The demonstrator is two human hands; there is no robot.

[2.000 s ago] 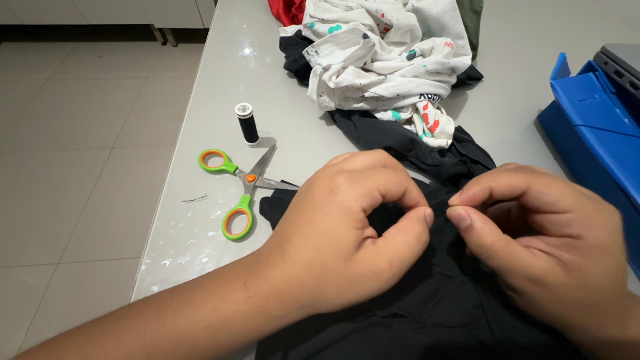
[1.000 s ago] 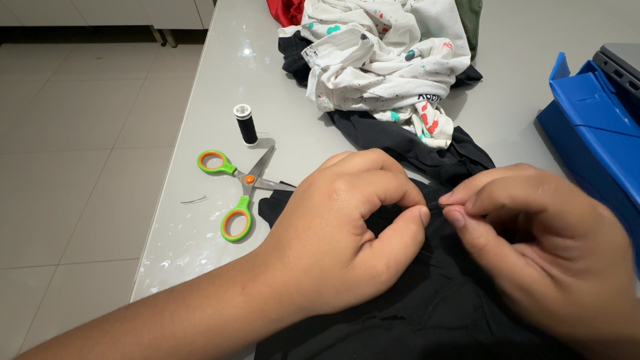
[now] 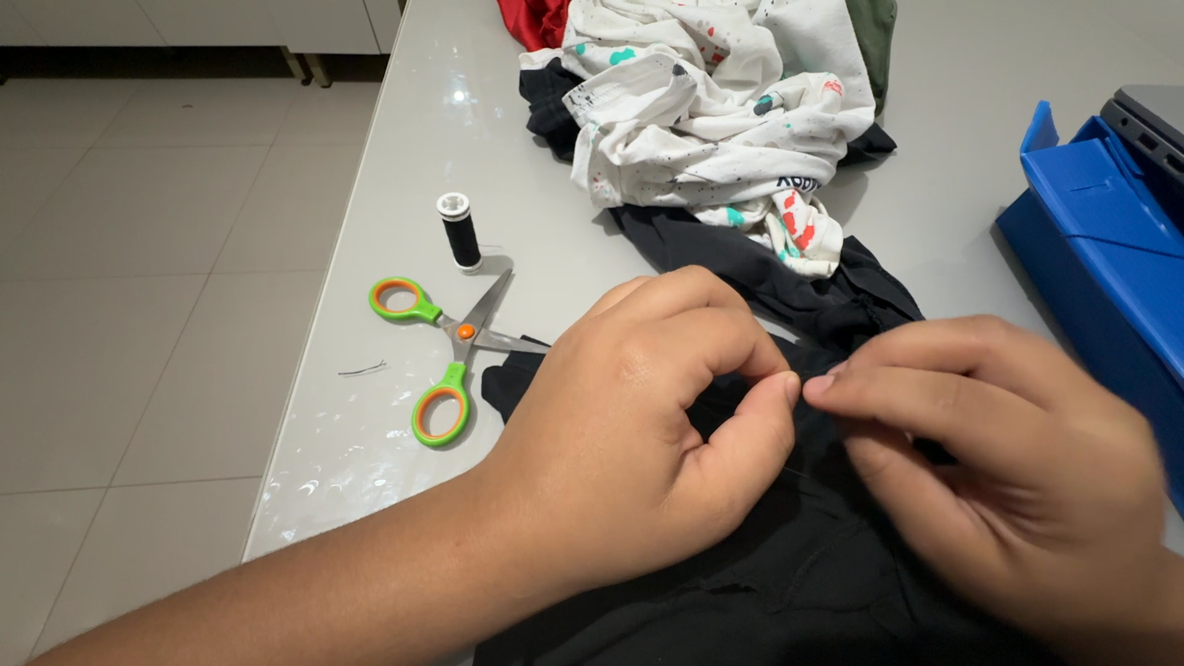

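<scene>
Black fabric (image 3: pixel 740 592) lies under both hands at the table's near side. My left hand (image 3: pixel 657 407) has its thumb and index fingertips pinched together over it; what is between them is too small to tell. Close beside those fingertips is my right hand (image 3: pixel 990 444), its fingertips bunched, and whether they hold anything cannot be made out. Spread scissors (image 3: pixel 465 331) with green and orange handles rest left of my left hand, one blade tip near the fabric's edge. A spool of black thread (image 3: pixel 461 233) stands upright behind them.
A crumpled pile of clothes, with a white spotted garment (image 3: pixel 712 129) on top, lies at the back. On the right are a blue box (image 3: pixel 1101 250) and part of a grey device (image 3: pixel 1152 125). Thread scraps (image 3: pixel 363 369) lie near the table's left edge (image 3: pixel 319 314).
The right hand's fingers have shifted slightly at the pinch point, with the thumb lower now. The left hand, scissors and spool have stayed in place.
</scene>
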